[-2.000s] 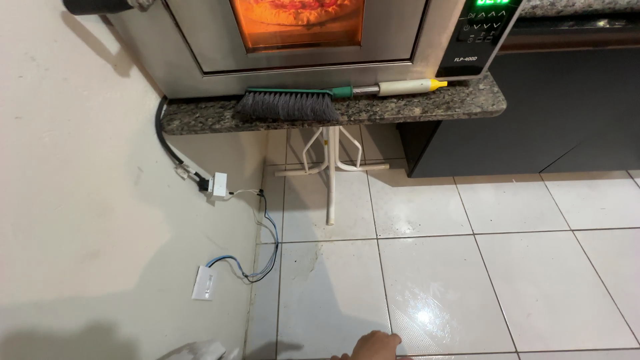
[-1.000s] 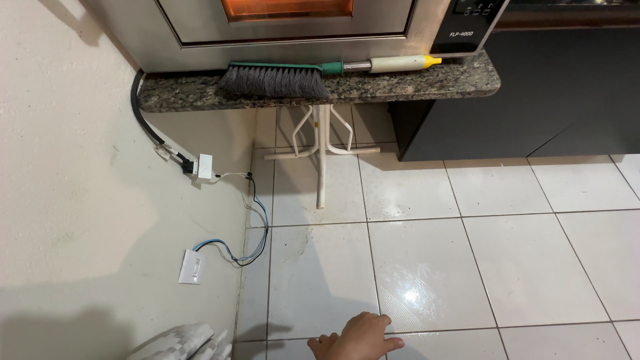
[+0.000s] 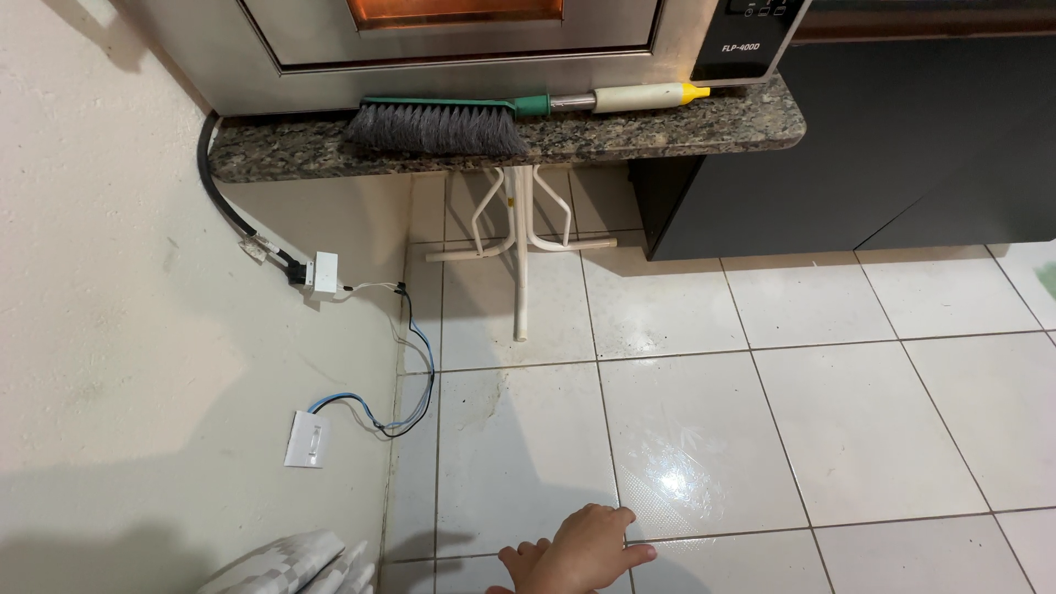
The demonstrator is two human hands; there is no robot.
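Observation:
Low in the head view, my left hand [image 3: 577,549] is held above the white floor tiles, back up, with its thumb out to the right. Its fingers are apart and bent, and nothing shows in it; the palm is hidden. More fingertips show at its lower left, and I cannot tell whether they belong to my right hand. A hand brush [image 3: 437,125] with grey bristles, a green head and a pale handle with a yellow end lies on the granite shelf [image 3: 660,136], in front of a lit stainless-steel oven [image 3: 462,78]. Neither hand touches it.
White pedestal legs [image 3: 520,272] stand under the shelf, beside a dark cabinet [image 3: 825,165]. On the left wall, a black cable runs to a white socket box [image 3: 323,276]; loose wires lead to a white plate [image 3: 307,440]. Checked cloth [image 3: 276,565] shows at the bottom left.
My left hand has come further into view at the bottom, with more of its back and fingers showing. The view has tilted down, so less of the oven shows.

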